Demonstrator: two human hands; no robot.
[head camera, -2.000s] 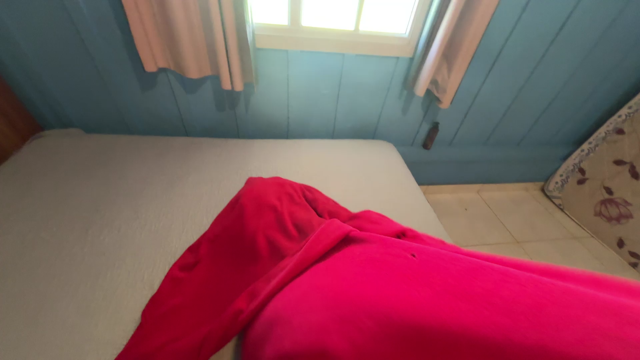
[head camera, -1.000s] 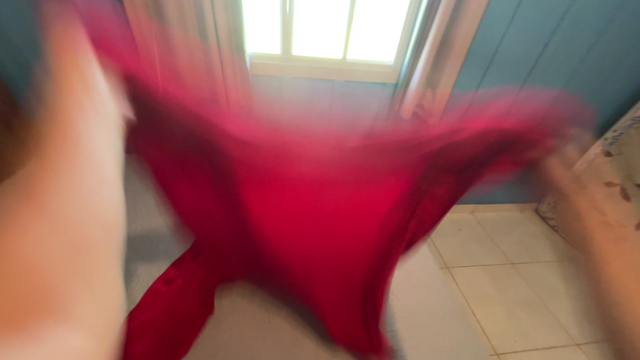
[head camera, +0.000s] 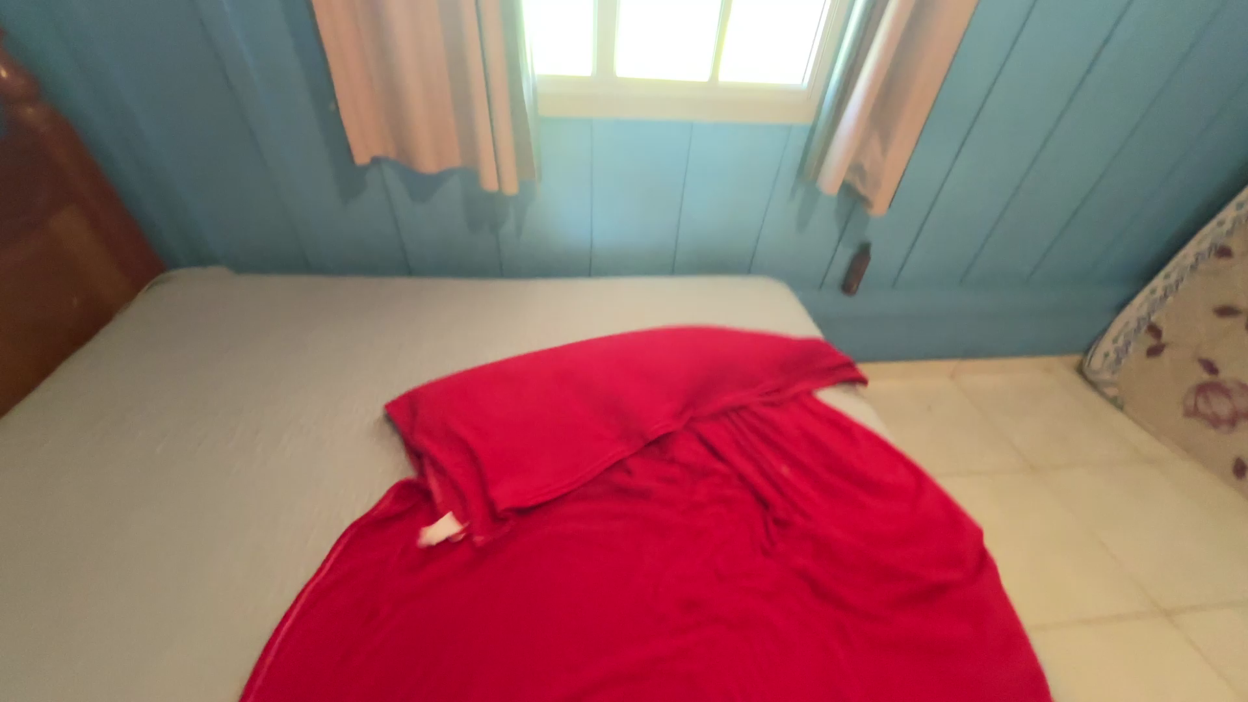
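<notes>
A red fabric blanket (head camera: 624, 604) lies loosely over the right part of a mattress with a light grey fitted sheet (head camera: 214, 419). Its far edge is folded back on itself in a wide flap, and one corner hangs at the mattress's right edge. A small white label (head camera: 442, 529) sticks out at the left end of the flap. The near part of the blanket runs out of the bottom of the view. Neither my left hand nor my right hand is in view, so whether they touch the blanket cannot be seen.
A wooden headboard (head camera: 58, 224) stands at the left. Beyond the mattress are a blue plank wall (head camera: 639, 195), a window and peach curtains (head camera: 419, 88). Pale floor tiles (head camera: 1082, 526) lie to the right, where a floral-patterned mattress (head camera: 1189, 361) leans.
A second ago both my hands held the red blanket up, spread and blurred with motion. Now it lies on the mattress, and my hands have left the view.
</notes>
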